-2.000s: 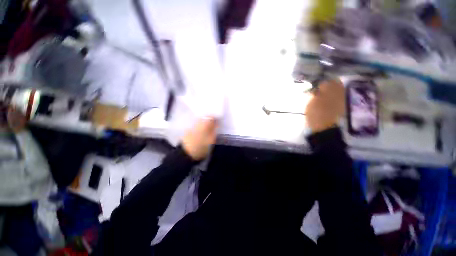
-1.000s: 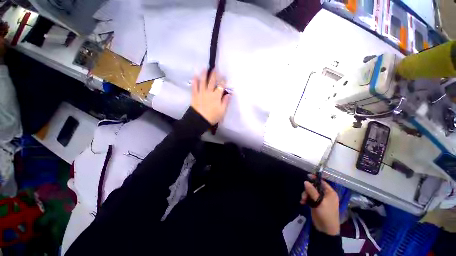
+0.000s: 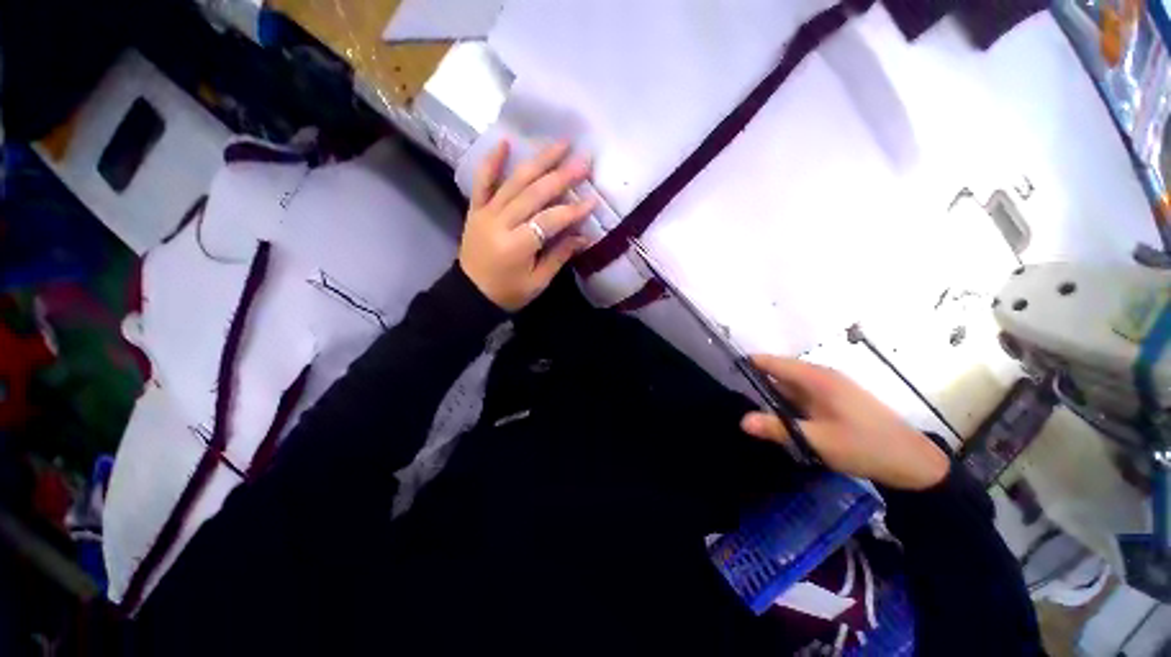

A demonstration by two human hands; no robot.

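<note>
A white garment panel (image 3: pixel 693 103) lies on the machine table and over its front edge. A maroon strip (image 3: pixel 726 135) runs diagonally across it. My left hand (image 3: pixel 527 225), with a ring, lies spread on the panel left of the strip's lower end. My right hand (image 3: pixel 841 417) holds the fabric shears (image 3: pixel 704 321) by their black handles. The blades point up-left and reach the strip's lower end beside my left fingers. Whether the tips are in the cloth I cannot tell.
The sewing machine head (image 3: pixel 1079 321) stands at the right. A blue plastic basket (image 3: pixel 796 546) with maroon and white pieces is below the table. More white panels with maroon strips (image 3: pixel 347 244) hang at the left. Brown cardboard (image 3: pixel 360 39) is at the upper left table edge.
The view has turned and moved closer to the panel. My right hand has brought the shears from the table's front edge to the maroon strip's lower end. My left hand has moved off the strip.
</note>
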